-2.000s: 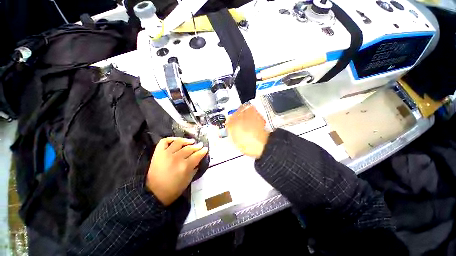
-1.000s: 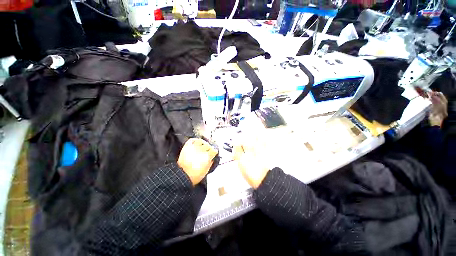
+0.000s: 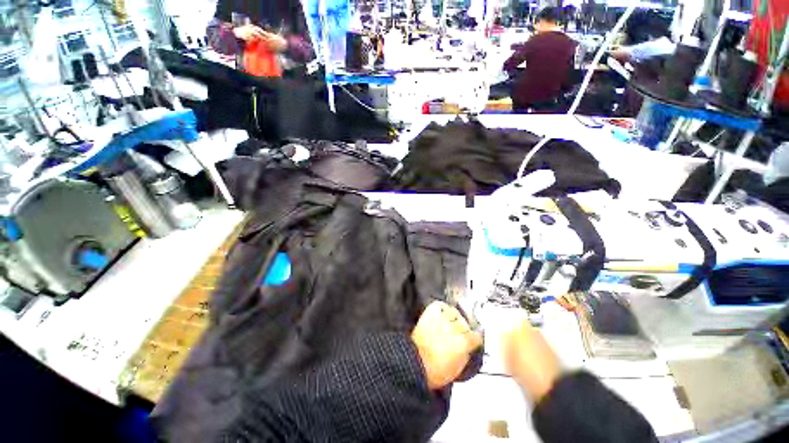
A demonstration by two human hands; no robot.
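Observation:
The dark garment (image 3: 329, 277) lies in a large crumpled heap left of the needle area of the white sewing machine (image 3: 623, 234). My left hand (image 3: 445, 344) is closed on the garment's right edge, just in front of and left of the needle area. My right hand (image 3: 526, 350) is on the white bed right of my left hand, blurred and overexposed. Its fingertips are near the presser foot area, and I cannot tell whether they hold anything. Two black elastic bands (image 3: 586, 242) wrap the machine head.
A dark rectangular case (image 3: 610, 324) lies on the bed right of the needle. More dark cloth (image 3: 502, 156) is heaped behind the machine. Another machine with a round grey housing (image 3: 65, 229) stands at the left. Two people (image 3: 543, 65) are at the back among more machines.
The view has swung up and left, so the machine sits further right and the background shows. My left hand remains at the garment edge. My right hand stays near the needle area, now blurred.

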